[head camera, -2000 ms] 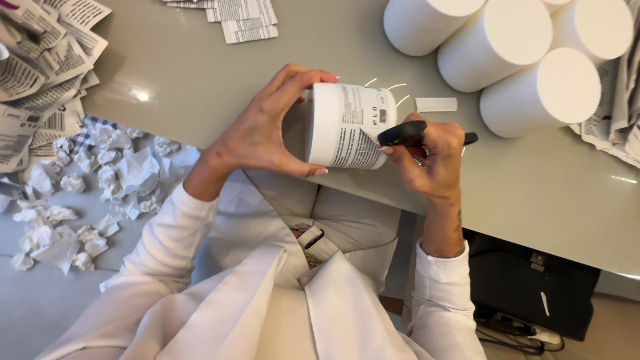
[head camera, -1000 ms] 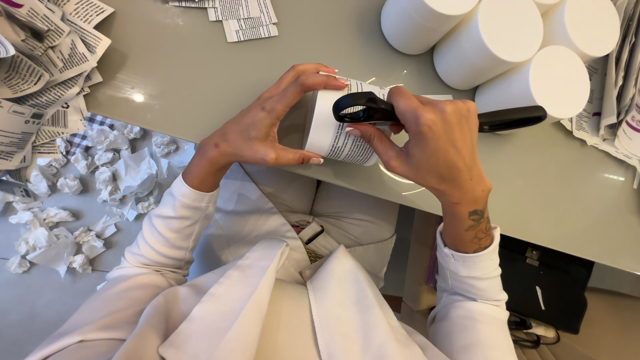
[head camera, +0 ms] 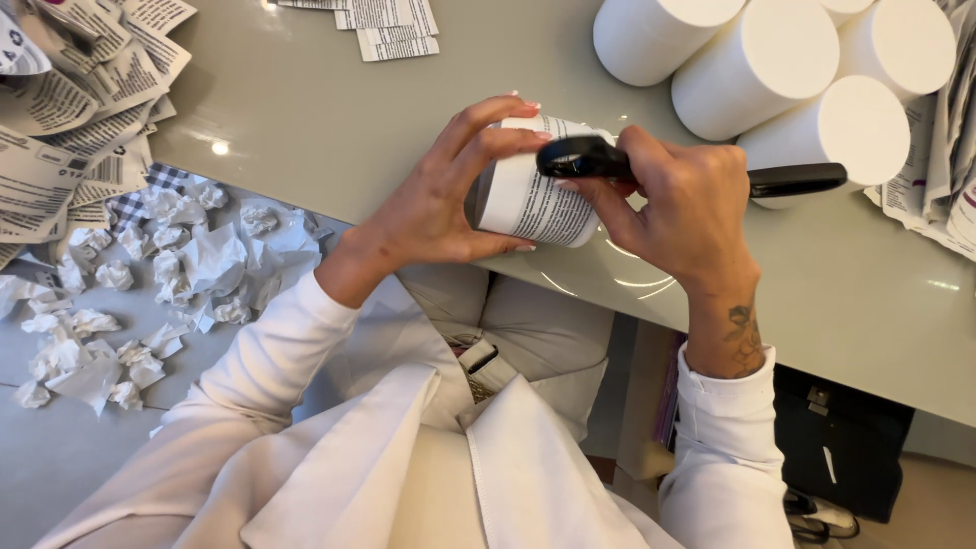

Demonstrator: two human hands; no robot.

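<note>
A white cylindrical container (head camera: 507, 194) with a printed label (head camera: 560, 210) lies on its side at the table's near edge. My left hand (head camera: 435, 183) grips it from the left, fingers over the top and thumb beneath. In my right hand (head camera: 686, 202) is a black-handled tool, probably scissors (head camera: 583, 156); one black loop presses against or hovers just over the label, and a black part sticks out to the right of the fist. The tool's middle is hidden by my fingers. Whether its loop touches the label cannot be told.
Several white cylindrical containers (head camera: 755, 61) stand at the back right, beside printed sheets (head camera: 907, 183). Printed label strips (head camera: 396, 34) lie at the back, with a large heap of printed labels (head camera: 84, 114) at left. Crumpled white paper (head camera: 206, 259) lies below the table's left edge.
The black tool has turned in my right hand, its loop now over the label's left part. The right hand has rolled over and moved slightly up. The left hand keeps its hold on the container.
</note>
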